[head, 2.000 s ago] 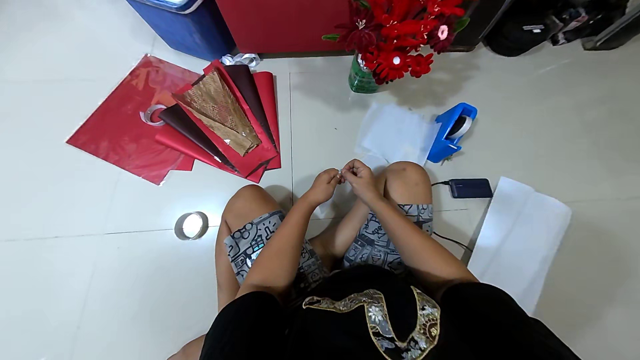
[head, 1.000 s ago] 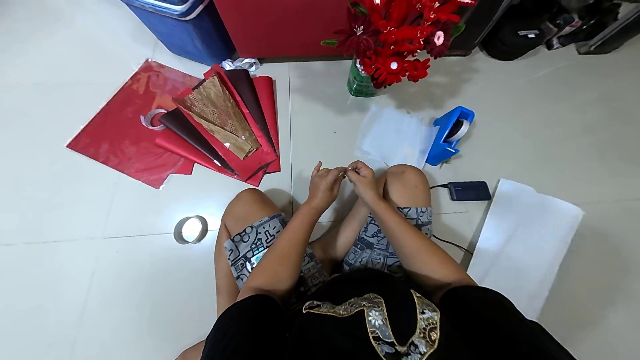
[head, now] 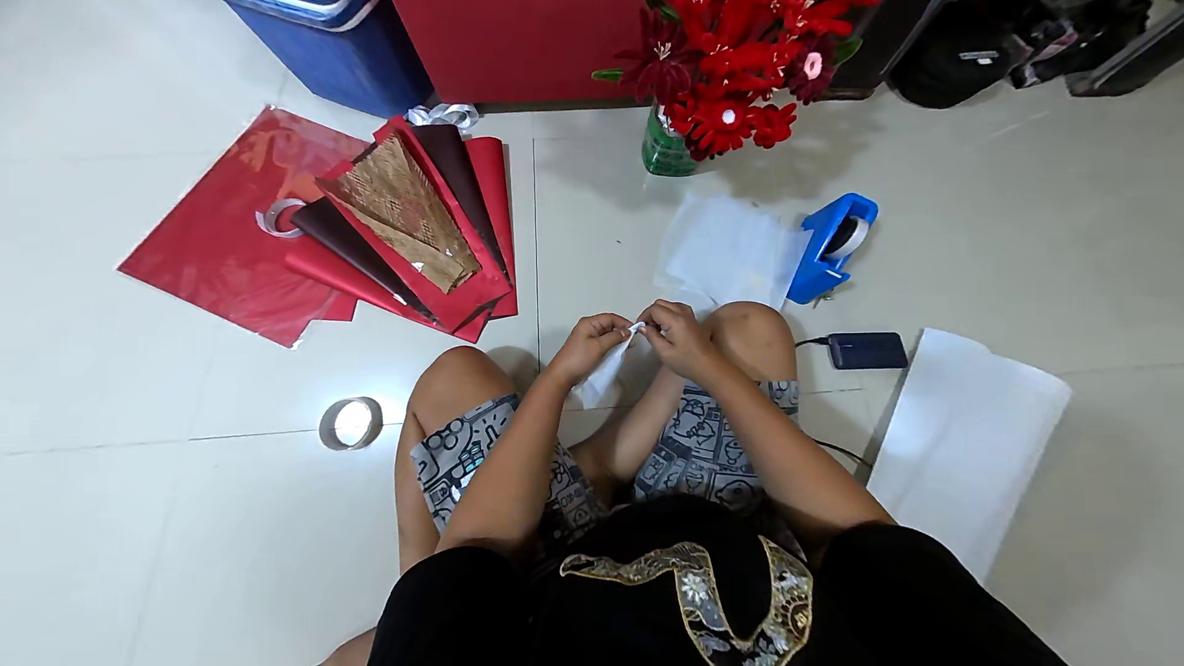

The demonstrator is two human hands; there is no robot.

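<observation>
Between my knees, my left hand and my right hand meet at the fingertips, both pinching the gathered upper end of a thin white sheet. The sheet hangs down toward the floor below my left hand. Just beyond my right knee lie thin white sheets, and a blue tape dispenser with a roll in it touches their right side. Red fuzzy flowers stand in a green-wrapped container farther ahead.
Red and dark wrapping papers with brown honeycomb paper lie at left, a ribbon roll on them. A tape roll rests near my left knee. At right are a dark power bank with a cable and white sheeting. A blue cooler stands behind.
The white sheet now shows hanging from my fingertips; a second ago it was not visible there. My left hand's raised fingers have closed in toward my right hand.
</observation>
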